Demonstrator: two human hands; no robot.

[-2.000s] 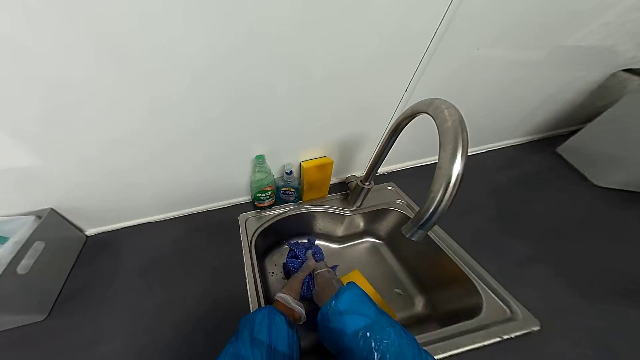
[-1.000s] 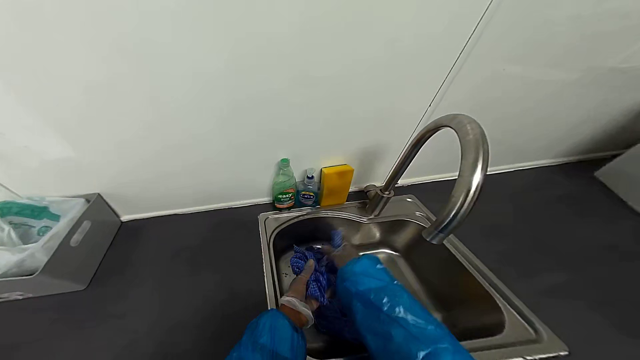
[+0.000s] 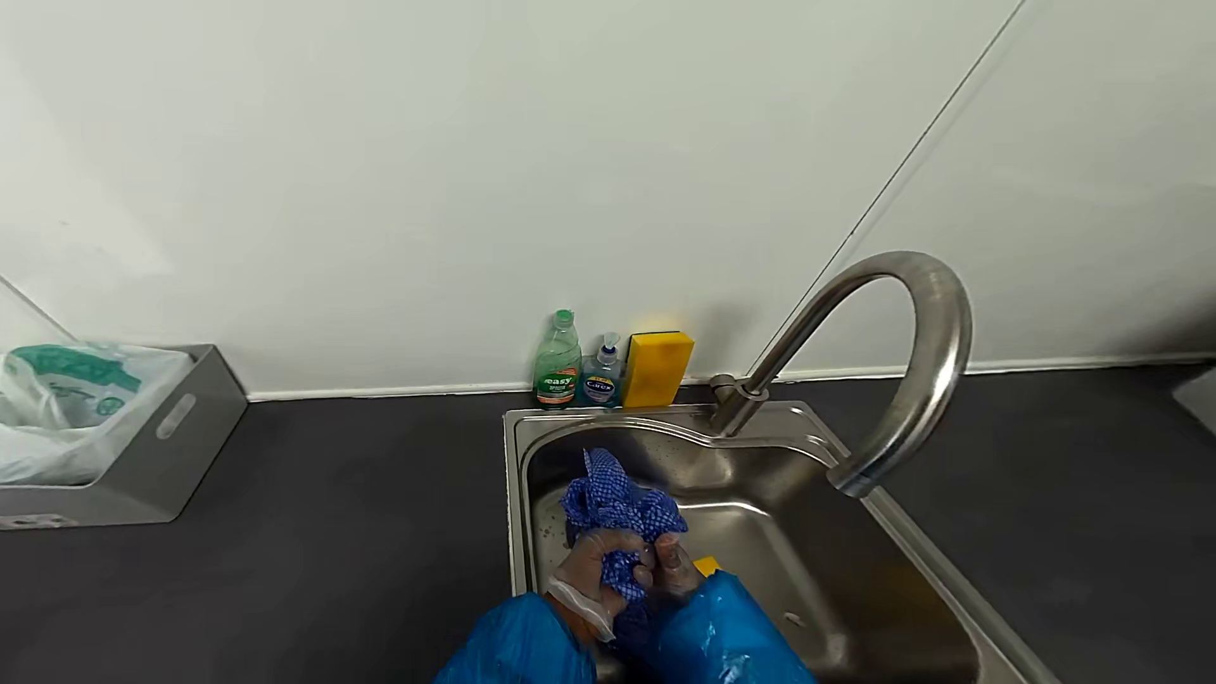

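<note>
A bunched blue checked cloth [image 3: 616, 503] is squeezed between my two hands over the left part of the stainless steel sink [image 3: 516, 494]. My left hand [image 3: 600, 570], in a clear glove, has its fingers closed around the cloth. Beside it, my right hand [image 3: 674, 567], also gloved, grips the cloth from the right; the sleeve hides part of it. Blue plastic sleeves cover both forearms. A bit of a yellow sponge [image 3: 706, 566] shows in the basin just past my right hand.
A curved metal faucet [image 3: 936, 351] arches over the basin. Behind the sink stand a green dish soap bottle [image 3: 558, 366], a blue pump bottle [image 3: 602, 373] and an upright yellow sponge [image 3: 657, 369]. At left, a grey box [image 3: 180, 446] holds a plastic bag [image 3: 104, 408].
My right hand, blurred and a little apart from my left one second ago, is now against it on the cloth. The view has shifted left.
</note>
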